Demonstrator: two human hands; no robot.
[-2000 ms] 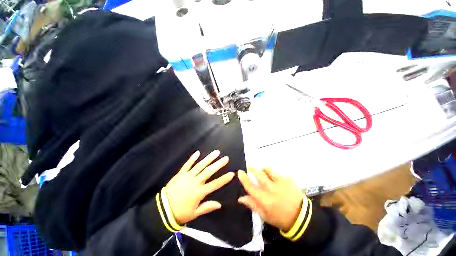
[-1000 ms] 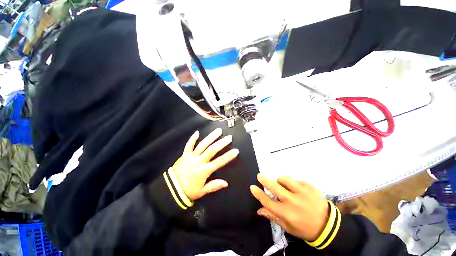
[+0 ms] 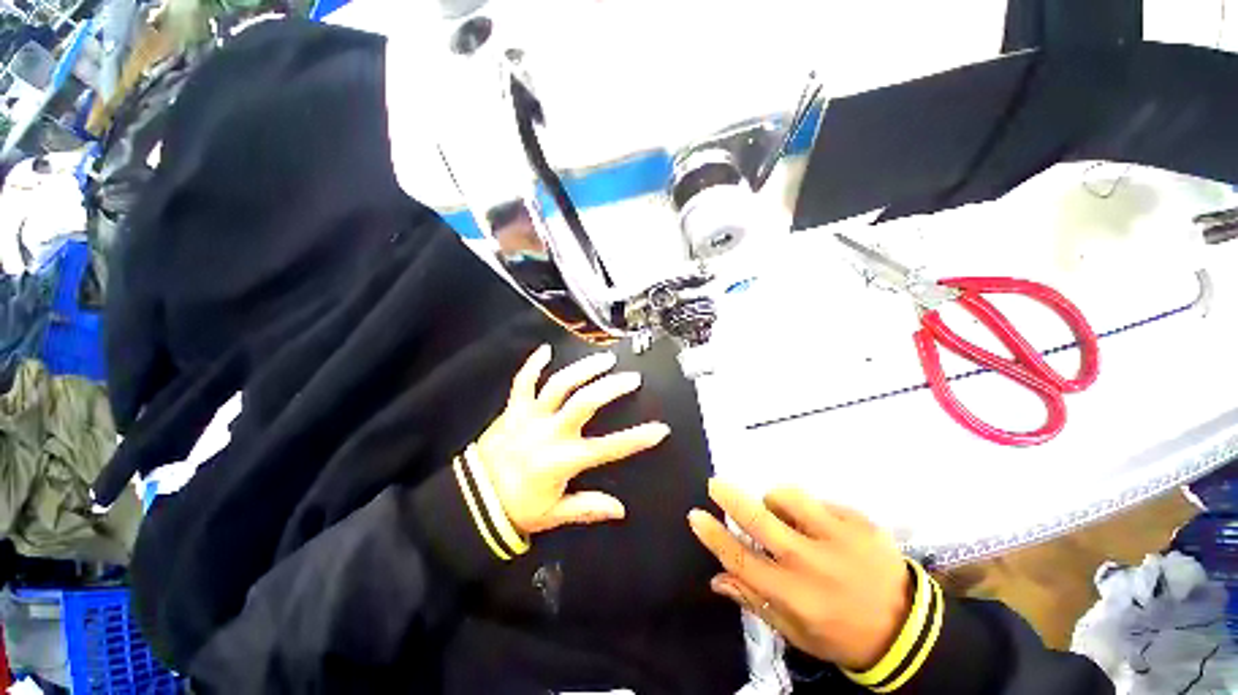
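Observation:
A large black cloth lies left of and below the needle area and runs under the presser foot of the white sewing machine. My left hand lies flat on the cloth with its fingers spread, just below the presser foot. My right hand is at the cloth's right edge, its fingertips on the border. The fingers are bent and close together; whether they pinch the edge is hard to tell. A white strip shows under the right hand along the edge.
Red-handled scissors lie on the white table, right of the needle. A black band lies behind the machine. Blue crates and heaped clothes are at the left. A white cloth bundle is at the lower right.
Compared with two seconds ago, my left hand is nearer the presser foot and more cloth edge shows between the hands. My right hand has shifted right and down. The view has shifted too.

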